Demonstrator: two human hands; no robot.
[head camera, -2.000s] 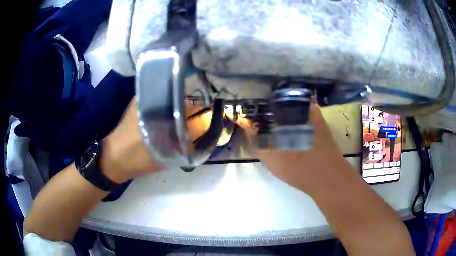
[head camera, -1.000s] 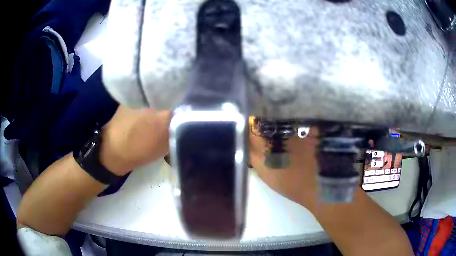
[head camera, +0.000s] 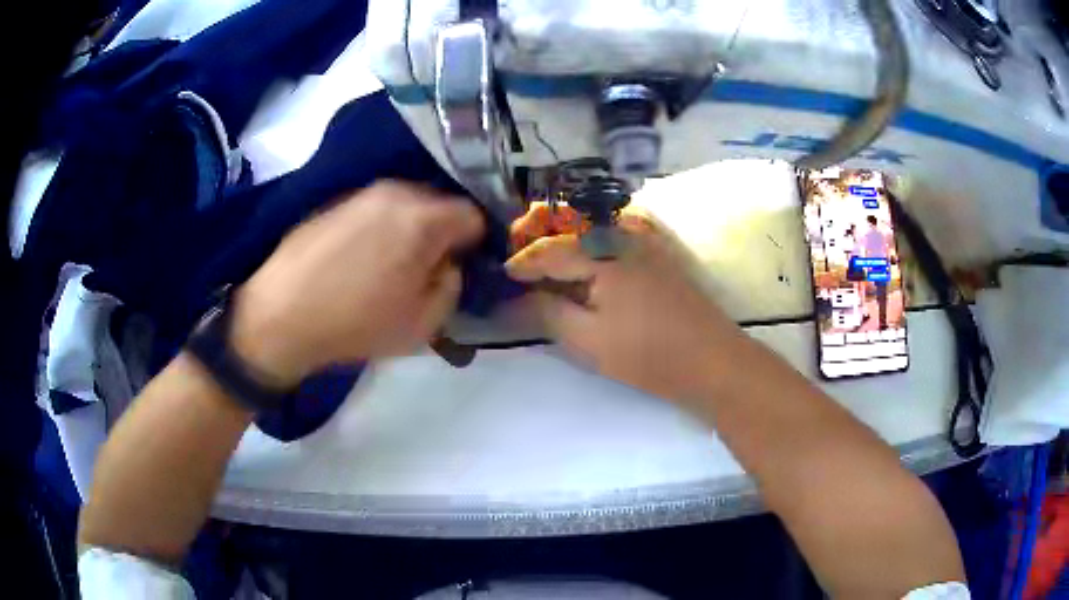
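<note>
A dark navy garment (head camera: 334, 158) with white parts lies heaped left of the machine head, and part of it reaches the needle area. My left hand (head camera: 358, 275), with a black band on the wrist, is closed on the navy cloth just left of the needle and is blurred. My right hand (head camera: 615, 293) is below the tension knob, its fingertips at the edge of the same navy cloth. The hand is blurred, and whether it grips the cloth cannot be told. The presser foot and needle are hidden behind the guard and hands.
The white sewing machine head (head camera: 750, 59) with a blue stripe spans the top; its metal guard (head camera: 465, 100) hangs at left. A lit smartphone (head camera: 859, 275) lies right of the needle. Black-handled scissors (head camera: 967, 363) lie beside it. White cloth (head camera: 1032, 363) is at the table's right end.
The view has drawn back from the machine head, so the guard looks smaller and more of the bed and phone shows. The hands and navy cloth between them are now uncovered.
</note>
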